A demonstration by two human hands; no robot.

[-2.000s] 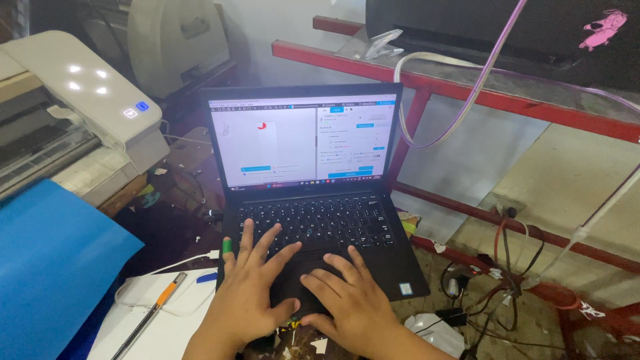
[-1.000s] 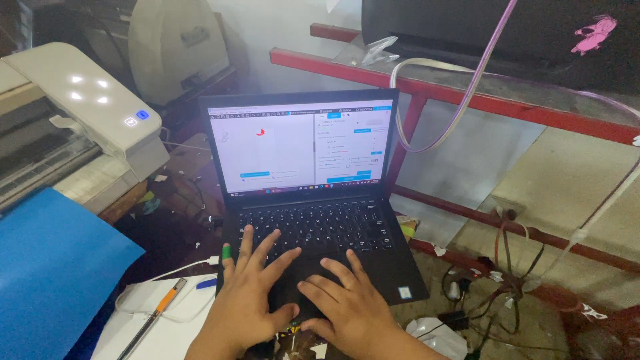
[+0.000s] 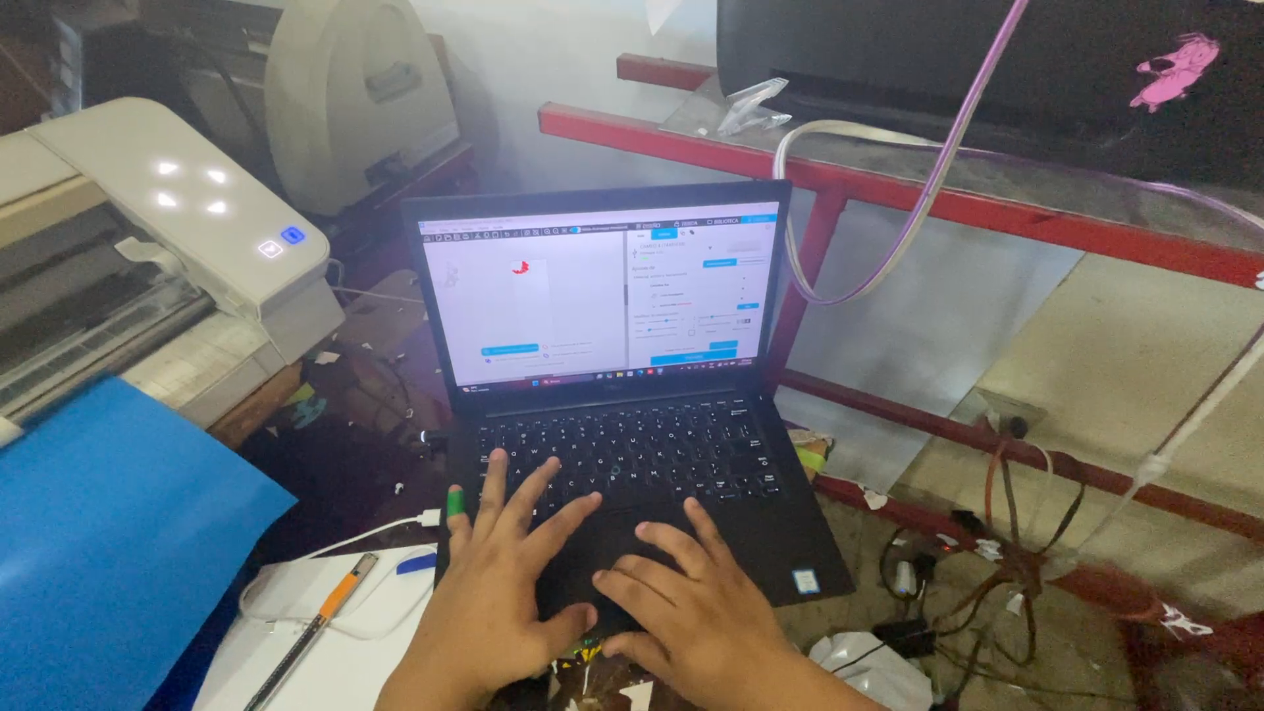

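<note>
A black laptop stands unfolded, its lit screen showing a design program with a small red shape. My left hand rests with spread fingers on the left of the keyboard and palm rest, a green wrap around its little finger. Over the palm rest and touchpad area lies my right hand, fingers apart. Neither hand holds anything. Left of the laptop, a utility knife with an orange part lies on white paper, near a white cable.
A white cutting plotter with lit buttons stands at the left, a blue sheet in front of it. A second machine is behind. Red metal framing runs behind and to the right, with a looped clear cable and tangled wires below.
The red shape on the screen looks different from before. Both hands stay at the laptop, with the right fingers shifted slightly.
</note>
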